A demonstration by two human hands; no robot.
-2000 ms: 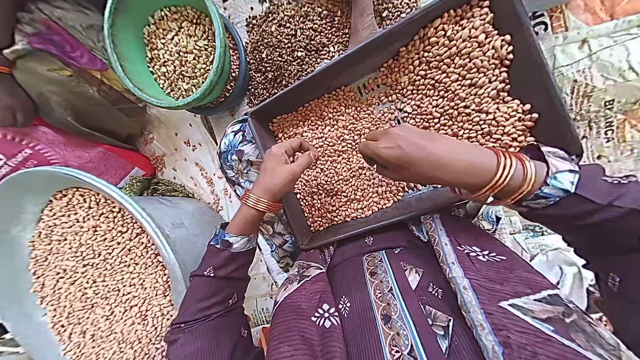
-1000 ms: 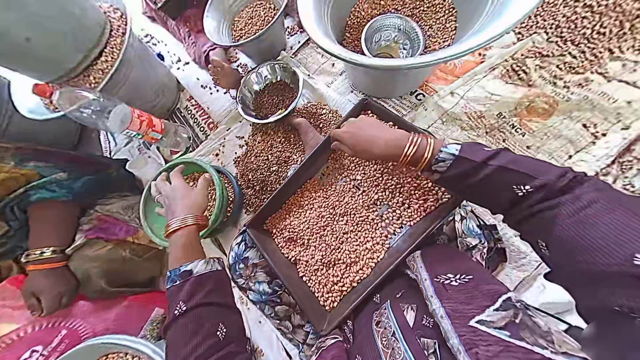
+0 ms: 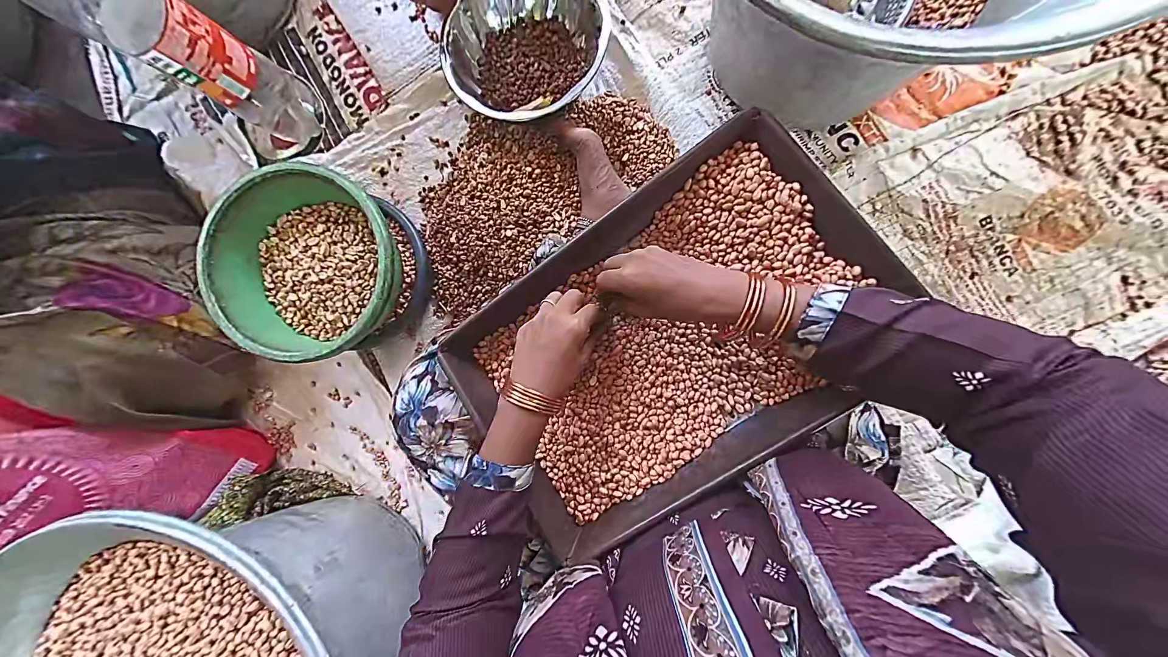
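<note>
A dark rectangular tray (image 3: 780, 436) of shelled peanuts (image 3: 639, 411) rests tilted on my lap. My left hand (image 3: 555, 342) is over the peanuts near the tray's far left side, fingers bent and pointing down. Close beside it, my right hand (image 3: 671, 285) has its fingertips down at the nuts, fingers drawn together. Whether either hand pinches a nut is hidden by the fingers. Left of the tray stands a green plastic bowl (image 3: 219, 265) holding paler nuts, set on a dark blue container (image 3: 422, 265).
Beyond the tray are a heap of darker nuts (image 3: 493, 210), a foot (image 3: 595, 173) and a steel bowl (image 3: 598, 55) of dark bits. Large metal tubs stand at lower left (image 3: 338, 557) and upper right (image 3: 794, 64). A plastic bottle (image 3: 219, 68) lies at upper left; printed sacks (image 3: 958, 201) cover the ground.
My left hand has moved from the green bowl back over the tray, beside my right hand. My right hand has come in from the tray's far edge. The view has shifted.
</note>
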